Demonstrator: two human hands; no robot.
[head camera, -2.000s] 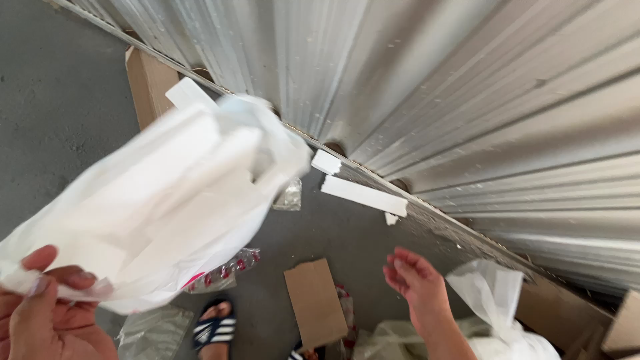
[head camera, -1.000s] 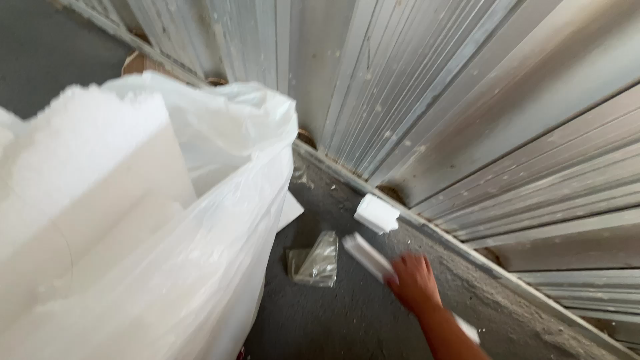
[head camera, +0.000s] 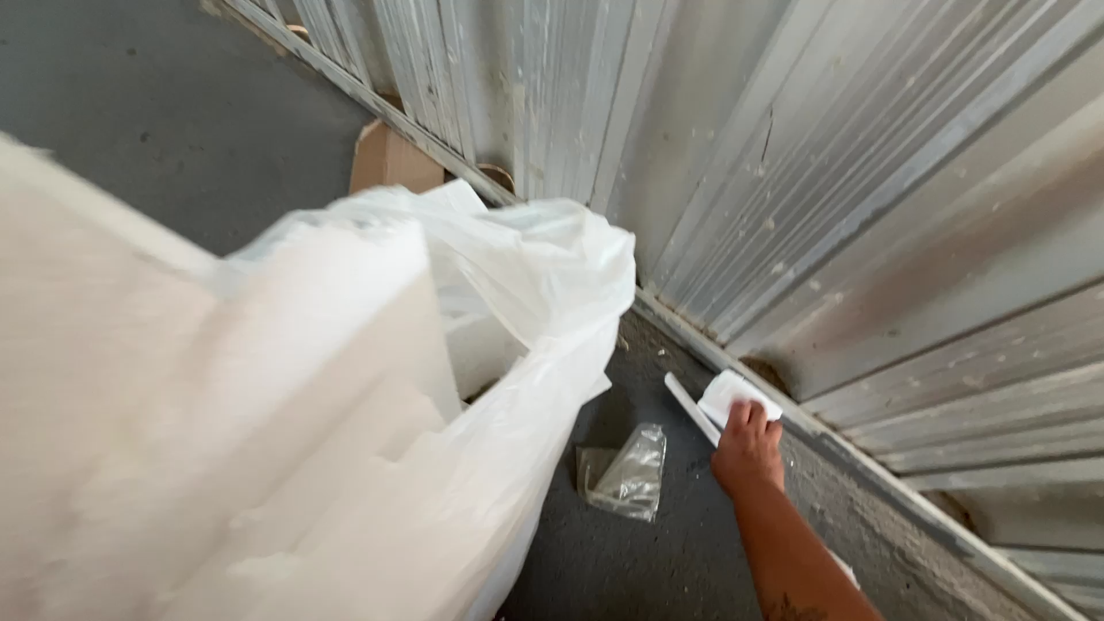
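My right hand (head camera: 749, 444) is down at the floor by the wall, its fingers on a white foam piece (head camera: 729, 395). A narrow white foam strip (head camera: 690, 407) lies against the hand's left side; whether the hand holds it too is hard to tell. A large white plastic bag (head camera: 552, 259), its mouth open, fills the left and lower left, with broken white foam sheets (head camera: 345, 345) in and over it. My left hand is not in view. Between the bag and my right arm, a crumpled clear plastic bag (head camera: 625, 474) lies on the floor.
A corrugated metal wall (head camera: 690, 129) runs diagonally from upper left to lower right, with a raised ledge (head camera: 828, 431) along its foot. Brown cardboard (head camera: 392, 159) leans at the wall behind the bag. The dark grey floor (head camera: 129, 103) shows at upper left.
My right hand has gone from above the floor to the white pieces by the wall, taking up the strip and then reaching the other piece. My left hand has left the view.
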